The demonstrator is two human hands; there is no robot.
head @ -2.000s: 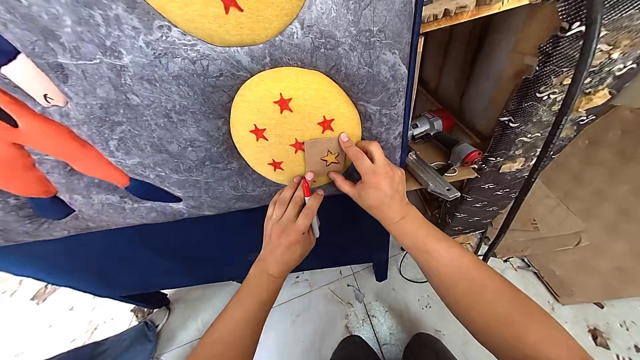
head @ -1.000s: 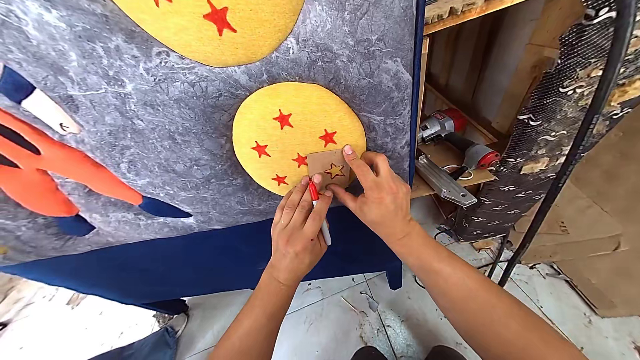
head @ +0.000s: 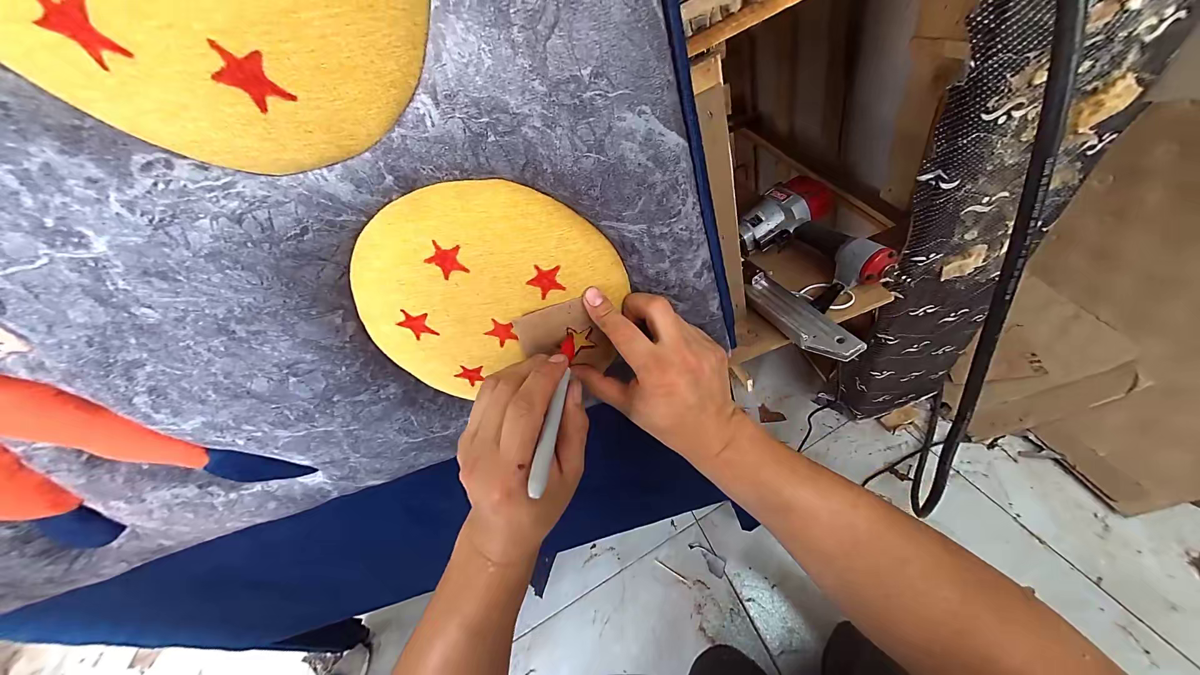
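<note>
A brown cardboard stencil point(head: 541, 326) with a star-shaped cutout lies on the lower right of a yellow fabric disc point(head: 497, 220), which bears several red stars. My left hand point(head: 520, 436) grips a red-tipped marker with a grey barrel point(head: 548, 436), its tip at the left side of the cutout, where yellow shows through. With thumb and index finger, my right hand point(head: 656, 361) presses the stencil against the disc. The disc sits on grey marbled fabric point(head: 544, 103) edged by dark blue fabric point(head: 309, 553). A larger yellow disc point(head: 328, 84) with red stars is at upper left.
Pneumatic tools point(head: 783, 211) with red ends rest on a wooden shelf point(head: 867, 298) at right. A black hose point(head: 1017, 253) hangs before patterned black material point(head: 984, 122). Cardboard sheets point(head: 1106, 309) lean at far right. Scraps litter the tiled floor point(head: 647, 600). Orange and blue padded shapes point(head: 112, 427) are at left.
The marker has moved to the star cutout, and its barrel now tilts the other way, with its lower end toward the left. The right hand still holds the stencil down.
</note>
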